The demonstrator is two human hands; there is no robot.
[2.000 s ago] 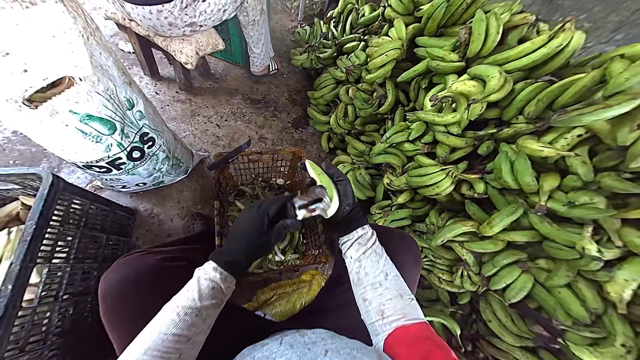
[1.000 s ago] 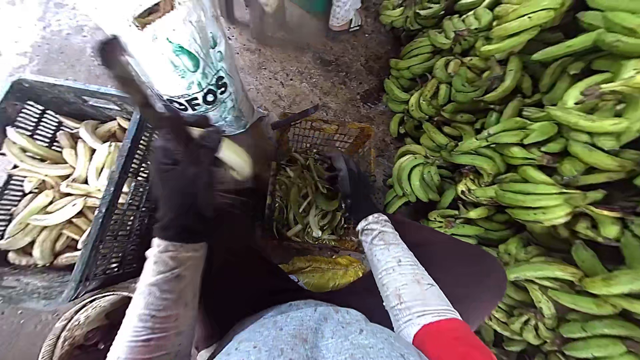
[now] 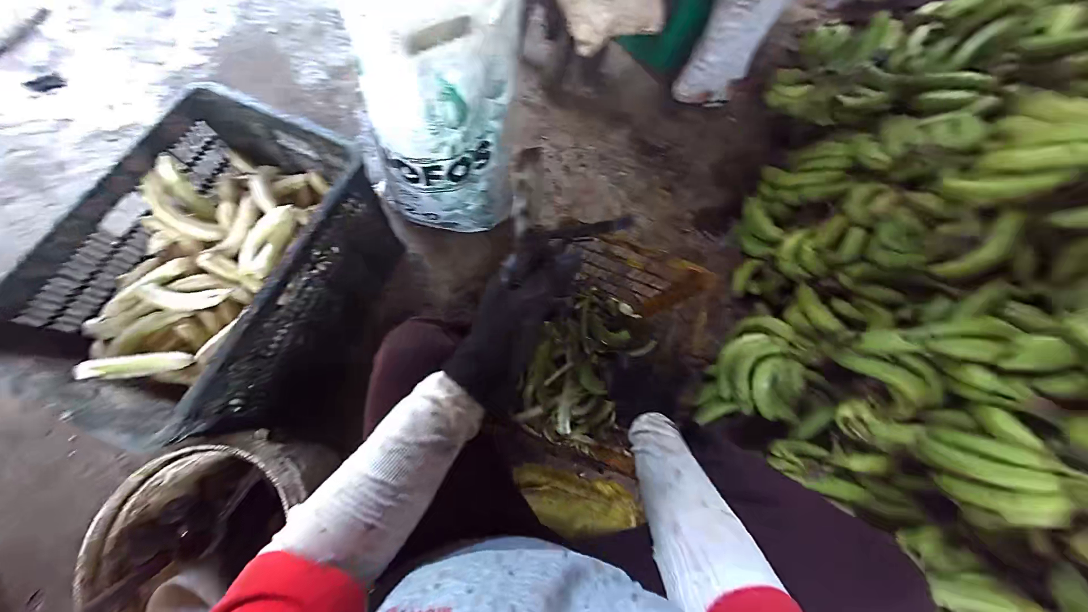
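Note:
My left hand (image 3: 518, 319), in a dark glove, is closed around a knife (image 3: 524, 191) whose blurred blade points up, over the left side of a low plastic crate (image 3: 671, 285). Green plantain peels (image 3: 578, 365) lie in that crate between my legs. My right hand (image 3: 650, 382), also gloved, is low at the crate's right side; it is dark and blurred, and its fingers and anything in them cannot be made out. Peeled plantains (image 3: 212, 255) lie in a black plastic crate (image 3: 340, 246) at the left. Bunches of green plantains (image 3: 918, 340) are heaped at the right.
A white printed sack (image 3: 442, 119) stands beyond the black crate. A round bucket (image 3: 110, 527) is at the lower left, and yellow material (image 3: 578, 501) lies before me. A dark flat strip (image 3: 595, 228) rests at the low crate's far rim. Another person's leg (image 3: 735, 51) shows behind.
My left hand has moved from beside the black crate back over the peels. The peeled plantain seen by it a second ago no longer shows there. The view has swung left.

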